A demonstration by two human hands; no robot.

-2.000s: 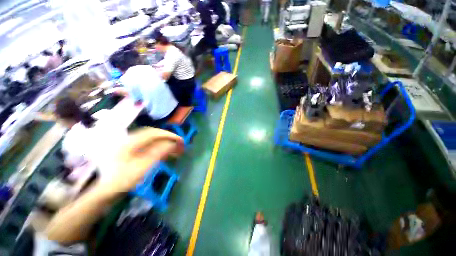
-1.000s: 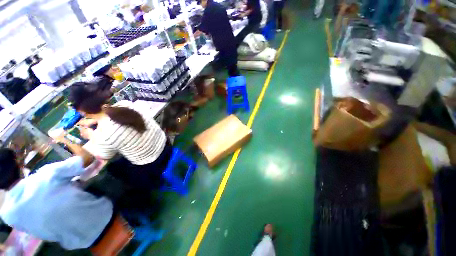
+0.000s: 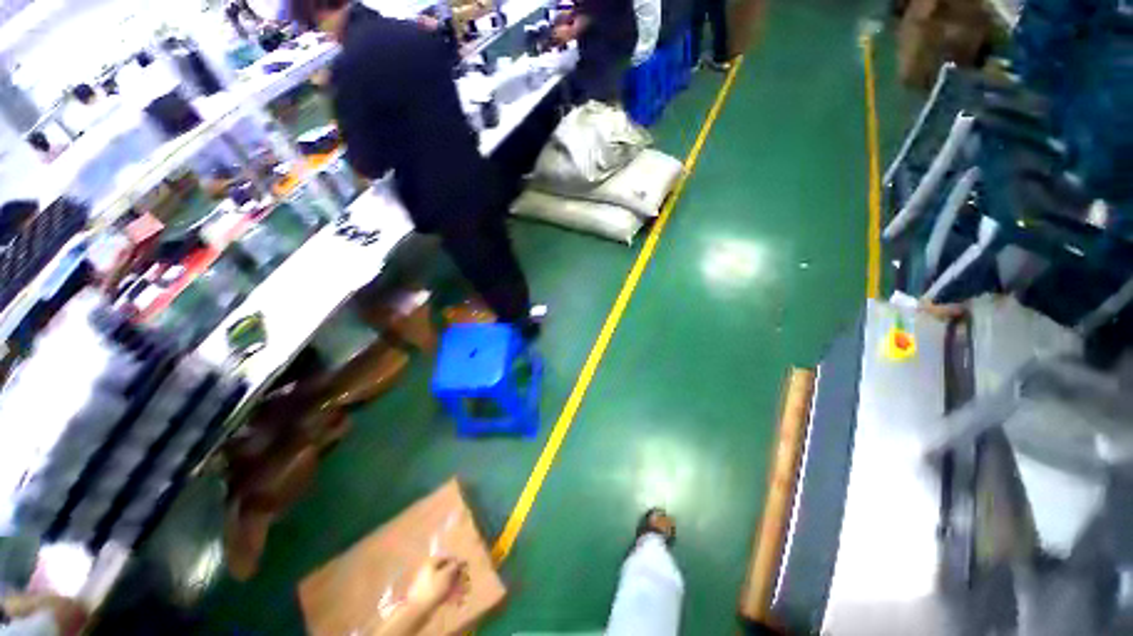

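No work piece is in my hands in this view. A blurred bare hand, apparently my left hand (image 3: 437, 589), shows small at the bottom edge, in front of a closed brown cardboard box (image 3: 385, 553) on the green floor. Its finger shape is unclear and no held thing shows. My right hand is out of the picture. My light trouser leg (image 3: 646, 590) and one foot (image 3: 656, 527) show at the bottom centre.
A blue stool (image 3: 487, 373) and pale sacks (image 3: 596, 180) stand left of the yellow line (image 3: 596, 354). A person in dark clothes (image 3: 410, 124) is at the left bench. A pale machine table (image 3: 897, 497) is at right. Another person's hand (image 3: 44, 611) shows bottom left.
The view has moved forward along the aisle. The cardboard box and blue stool are lower and nearer. The seated people and the right-hand carton have left view; a hand has appeared over the box.
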